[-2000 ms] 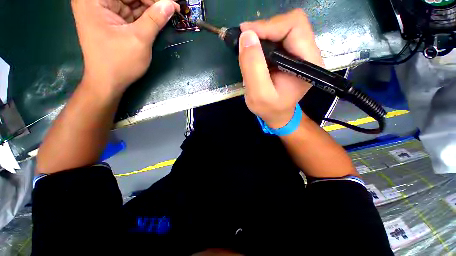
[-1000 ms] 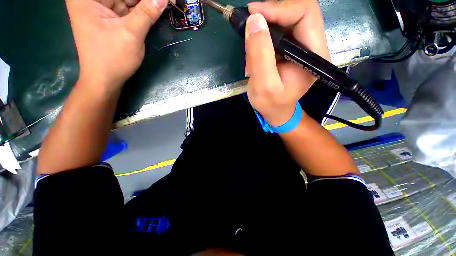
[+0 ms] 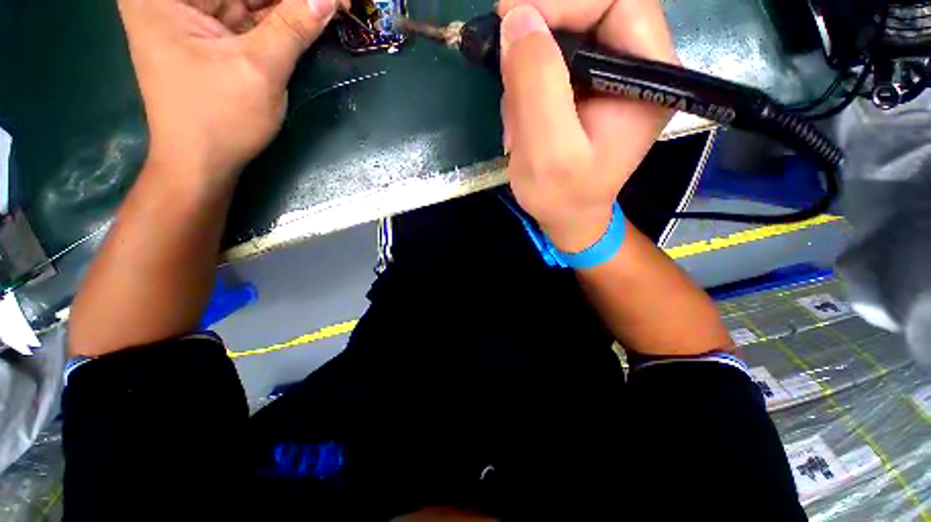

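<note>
A small open device unit (image 3: 374, 31) with a dark case, pale rim and blue board lies on the green mat, cut by the top edge. My right hand (image 3: 577, 112) holds the black soldering iron (image 3: 664, 86), its tip pointing left at the unit's right side; whether it touches is too blurred to tell. My left hand (image 3: 230, 71) is partly cut by the top edge, thumb and finger pinched at the unit's left side. A thin brass-coloured tool shows at its fingertips. A thin pale strand (image 3: 342, 86) lies on the mat below the unit.
A black fan (image 3: 888, 36) with cables stands at the top right. A grey metal plate (image 3: 22, 250) and white paper (image 3: 17, 322) are at the left bench side. The mat's pale front edge (image 3: 357, 209) runs below my hands. Wrapped cartons (image 3: 837, 408) are on the lower right.
The iron's handle has swung flatter and its cord has moved right. The unit and my left hand sit slightly further left and higher than two seconds ago.
</note>
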